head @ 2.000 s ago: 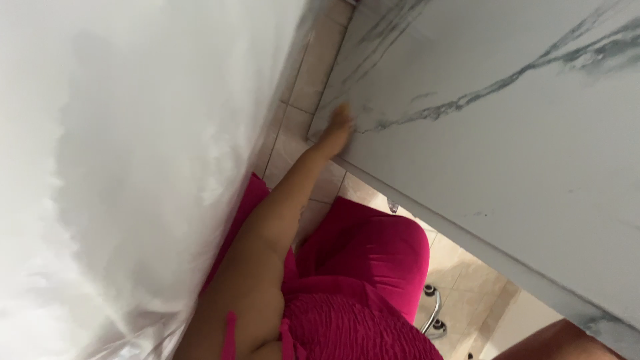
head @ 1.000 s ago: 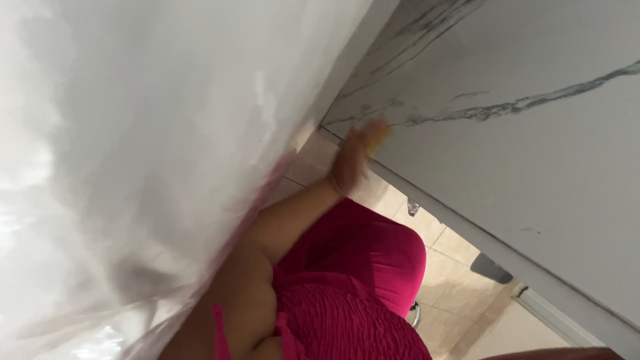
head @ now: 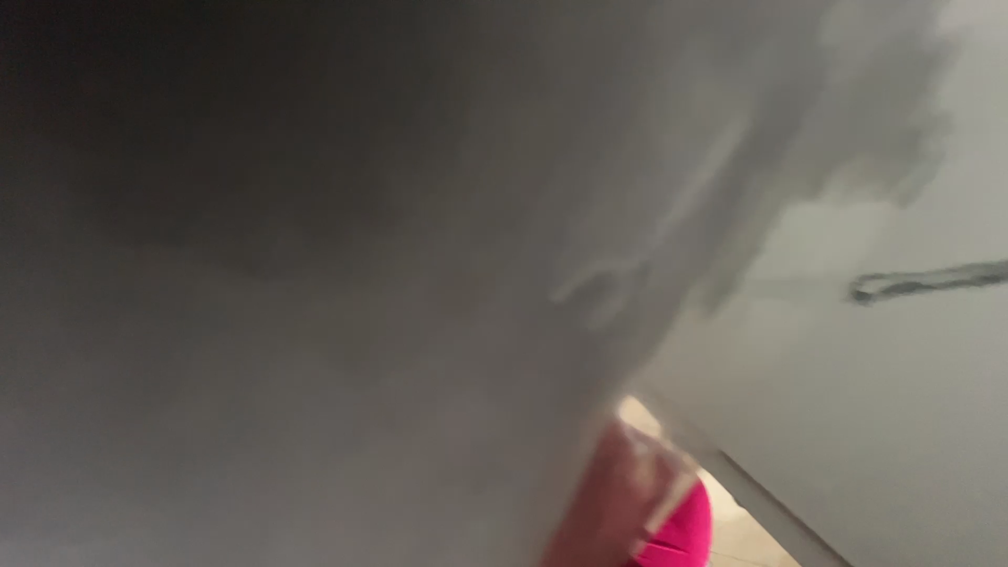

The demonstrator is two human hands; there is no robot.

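A blurred, translucent plastic sheet [head: 331, 331] fills the left and middle of the head view, very close to the camera and dark towards the top left. Its crinkled edge lies over part of a white marble-patterned tabletop [head: 882, 409]. Neither of my hands can be made out; the sheet covers the region around the table's corner. Pink clothing [head: 681, 528] shows at the bottom, partly behind the sheet.
The table's straight edge [head: 772, 500] runs down to the right from near the sheet. Below it a strip of light tiled floor [head: 744, 528] is visible. A dark grey vein [head: 929, 282] crosses the tabletop at the right.
The plastic sheet has spread rightward across the view and now covers much of the tabletop and clothing. The hand and arm seen at the table's corner before are no longer visible.
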